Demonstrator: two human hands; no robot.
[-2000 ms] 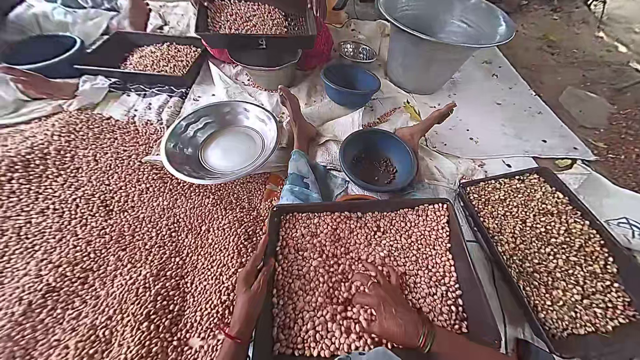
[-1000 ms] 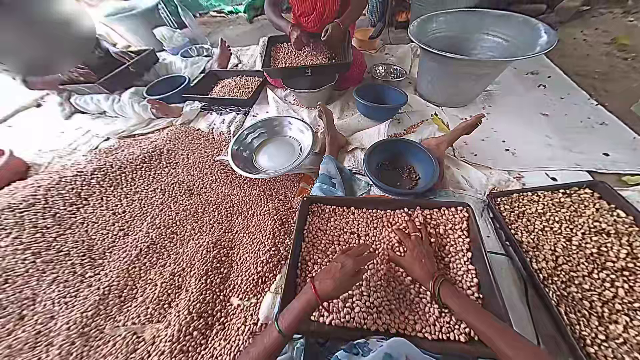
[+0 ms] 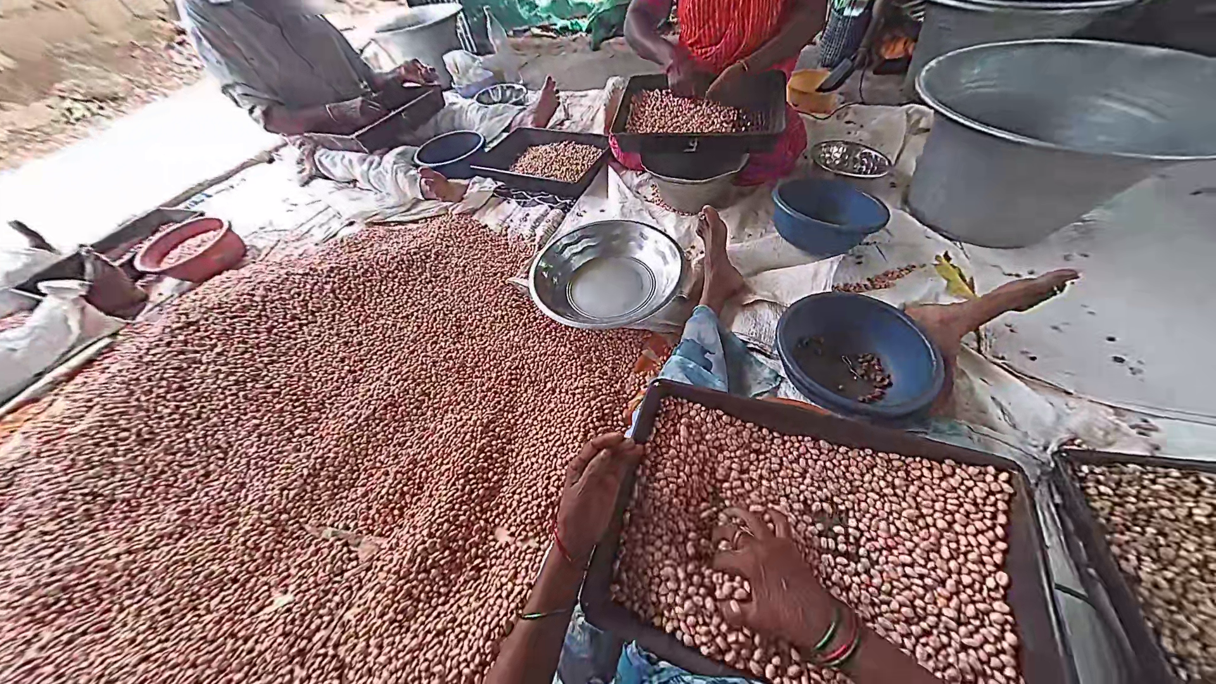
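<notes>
A dark rectangular tray [image 3: 1031, 570] full of pinkish-brown nuts or seeds [image 3: 912, 532] lies at my lap. My left hand [image 3: 597, 489] grips the tray's left rim, its fingers over the edge. Spread on the nuts, left of the tray's middle, is my right hand [image 3: 774, 575], fingers bent and touching them; whether it holds any is hidden. Left of the tray spreads a large heap of the same nuts [image 3: 313, 456]. Beyond the tray's far rim stand a blue plastic basin [image 3: 807, 380] with a few dark bits and a shiny steel basin [image 3: 608, 275].
A second nut tray [image 3: 1135, 570] stands at right. Large metal tubs [image 3: 1026, 180] and a smaller blue basin [image 3: 826, 217] are farther back. Two people sit opposite with trays [image 3: 698, 142], [image 3: 408, 119]. A red bowl [image 3: 190, 252] is at the heap's far left edge.
My left hand has moved from over the nuts to the tray's left rim. The right hand stays over the nuts. The view has swung left.
</notes>
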